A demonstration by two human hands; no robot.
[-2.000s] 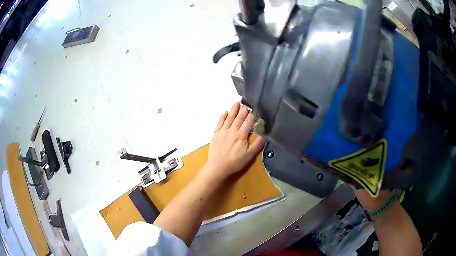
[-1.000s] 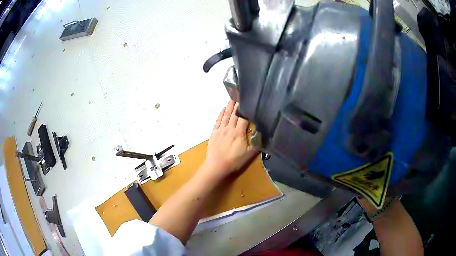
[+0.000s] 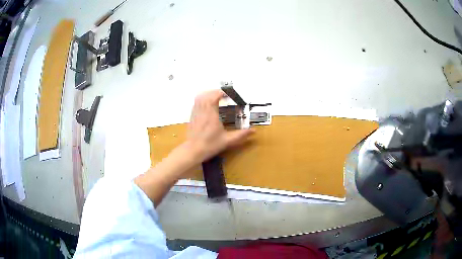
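The tan-orange template (image 3: pixel 289 152) lies flat on white fabric plies (image 3: pixel 121 157), which show around its edges. My left hand (image 3: pixel 210 126) is at the silver cloth clamp (image 3: pixel 261 117) on the template's far edge, fingers over its left part and thumb on the near side. The clamp's lever stands up. A black bar weight (image 3: pixel 215 179) lies across the template just below my hand. The cutter (image 3: pixel 435 136) is at the right edge, partly cut off, its grey base plate (image 3: pixel 372 177) beside the template's curved end. My right hand is not visible.
On the left are a second tan template (image 3: pixel 54 91) on white pieces, dark spare clamps (image 3: pixel 83 60), a bulldog clip (image 3: pixel 88 117) and a brown-handled awl (image 3: pixel 104 18). A black cord (image 3: pixel 423 31) is at the far right. The riveted table edge (image 3: pixel 299 233) runs in front of me.
The view has swung left. My left hand has left the template's right part by the cutter and is now at the clamp. The cutter shows farther right; my right forearm has gone out of view.
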